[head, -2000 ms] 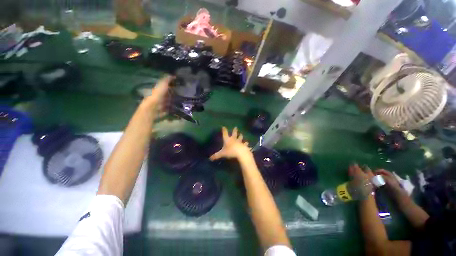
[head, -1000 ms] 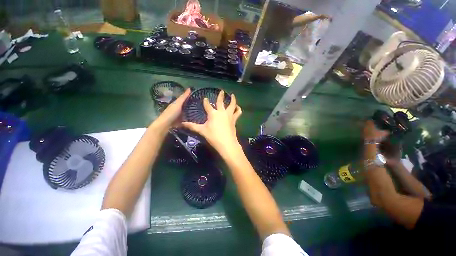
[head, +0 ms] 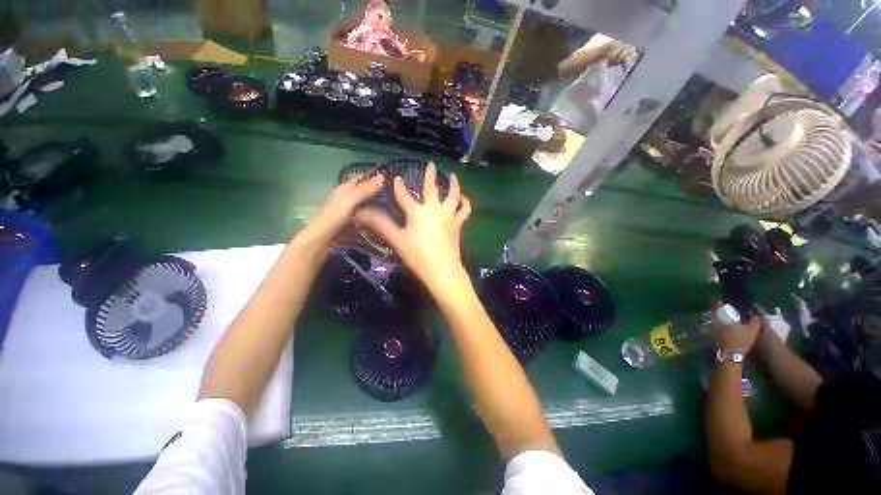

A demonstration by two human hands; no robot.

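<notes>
My left hand (head: 353, 208) grips the left side of a black fan head with its front grille (head: 411, 176) facing up. My right hand (head: 430, 218) is spread over the top of that grille, fingers apart and pressing on it. The fan's stand shows partly below my hands. Loose black grilles lie on the bench just below, one (head: 391, 356) at the front and others (head: 522, 302) to the right. A fan with pale grey blades (head: 147, 307) lies on the white foam pad (head: 241, 387) at the left.
The green bench (head: 261, 193) runs across. A dark tray (head: 367, 111) of small silvery-topped parts and a cardboard box (head: 386, 60) stand at the far side. A grey upright (head: 618, 135), a bottle (head: 676, 338), a cream fan (head: 787, 155) and another person's hands (head: 739, 338) are at the right.
My right hand has come from the loose grilles onto the fan head held by my left hand, now with a grille on top. The other person's hands have moved lower, near the bottle.
</notes>
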